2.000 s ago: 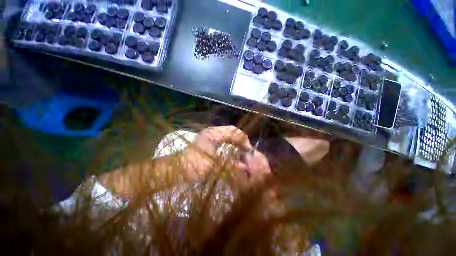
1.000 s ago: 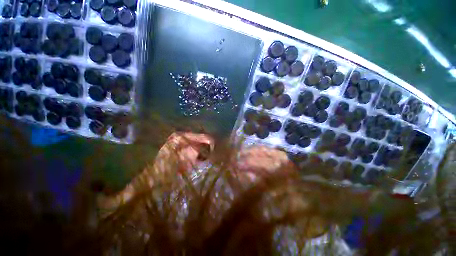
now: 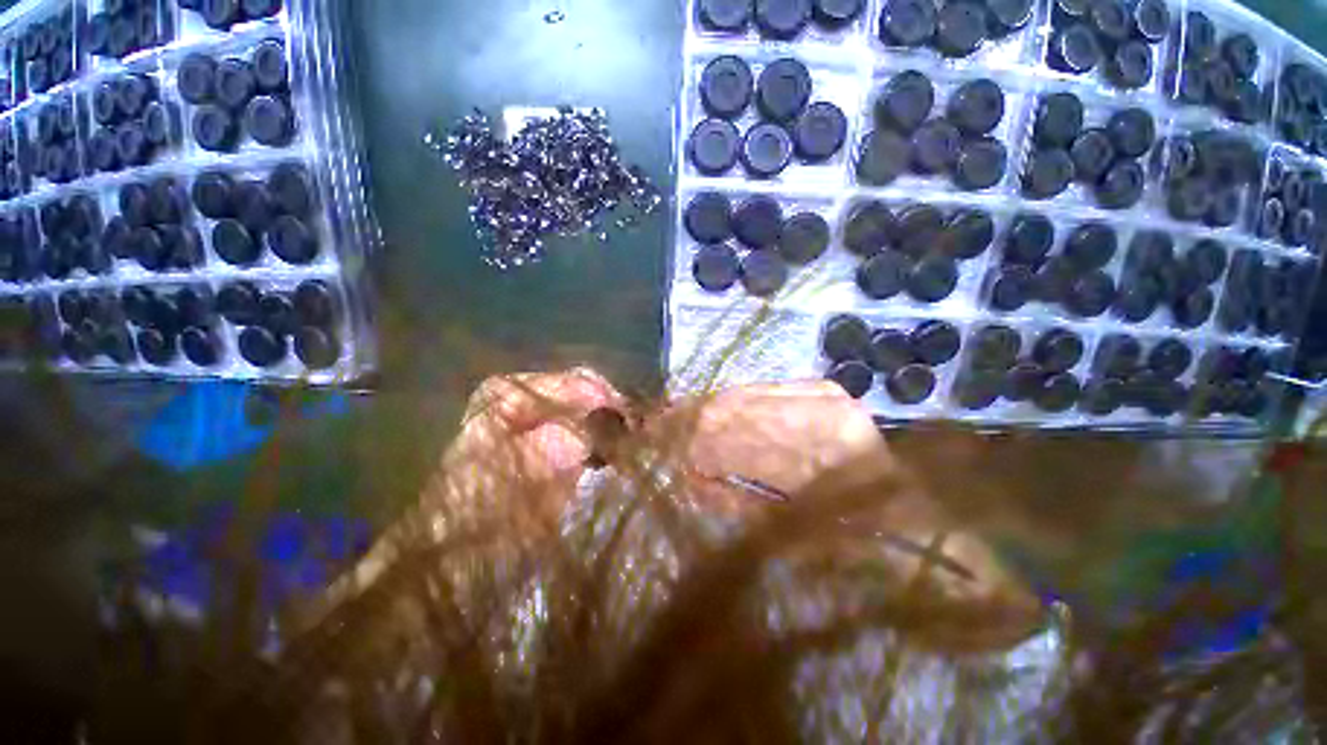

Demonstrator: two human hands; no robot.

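My left hand (image 3: 531,415) is at the near edge of the trays, its fingers pinching a small round black part (image 3: 604,432). My right hand (image 3: 793,437) is beside it, fingertips close to the part. A thin dark hand tool (image 3: 754,486) lies across my right hand; its tip is not clear. A heap of tiny glittering fittings (image 3: 546,182) lies beyond my hands on the grey-green base tray (image 3: 422,299). The right compartment tray (image 3: 851,189) holds round black parts in groups; its near-left cell is empty. Blurred hair covers much of both hands.
A left compartment tray (image 3: 332,218) with grouped black parts stands left of the heap. A small pale patch (image 3: 528,120) shows at the heap's far side. A blue object (image 3: 204,422) lies below the left tray. Hair blocks the lower view.
The view has turned and moved nearer, so trays and heap show larger and straighter. Both hands now show together around the black part, and the thin tool has become visible on the right hand.
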